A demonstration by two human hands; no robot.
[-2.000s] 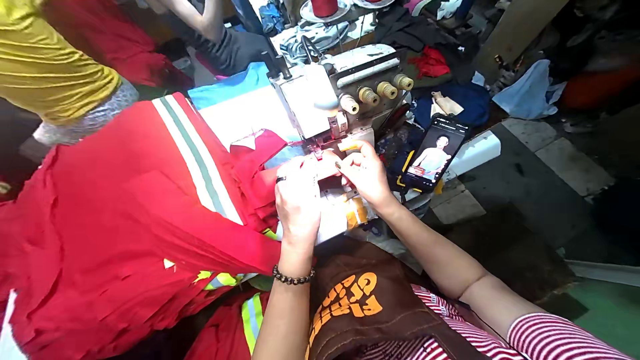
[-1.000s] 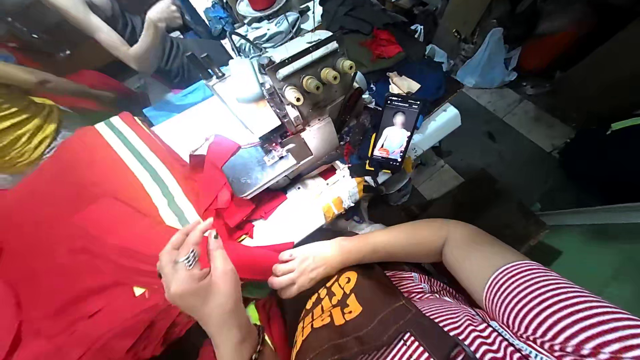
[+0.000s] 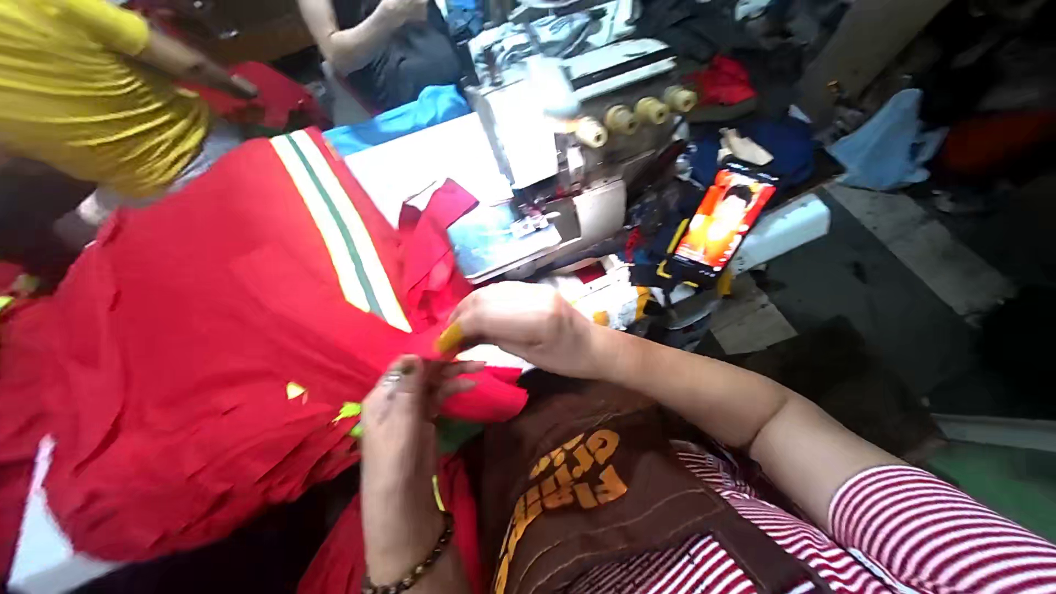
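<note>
A large red fabric garment (image 3: 206, 305) with a white and green striped band (image 3: 342, 227) spreads across the left side. My left hand (image 3: 404, 400), with a ring and a beaded bracelet, holds the garment's edge near my lap. Close beside it, my right hand (image 3: 528, 326) is bent over the same red cloth with its fingertips closed on it. Ahead of my hands stands an overlock sewing machine (image 3: 610, 91) with several cream tension dials. A folded red piece (image 3: 441, 223) lies against its metal plate (image 3: 511, 247).
A phone (image 3: 722, 219) with a lit screen leans right of the machine. Blue cloth (image 3: 404, 120) lies behind the white table surface. A person in a yellow shirt (image 3: 99, 91) is at the upper left, and another in dark clothing (image 3: 396, 58) beyond. A light blue bag (image 3: 883, 144) lies at the right.
Two seconds ago both hands were at the machine's needle area; they then came back toward my lap with the red cloth. Since one second ago my right hand has lifted and moved beside my left.
</note>
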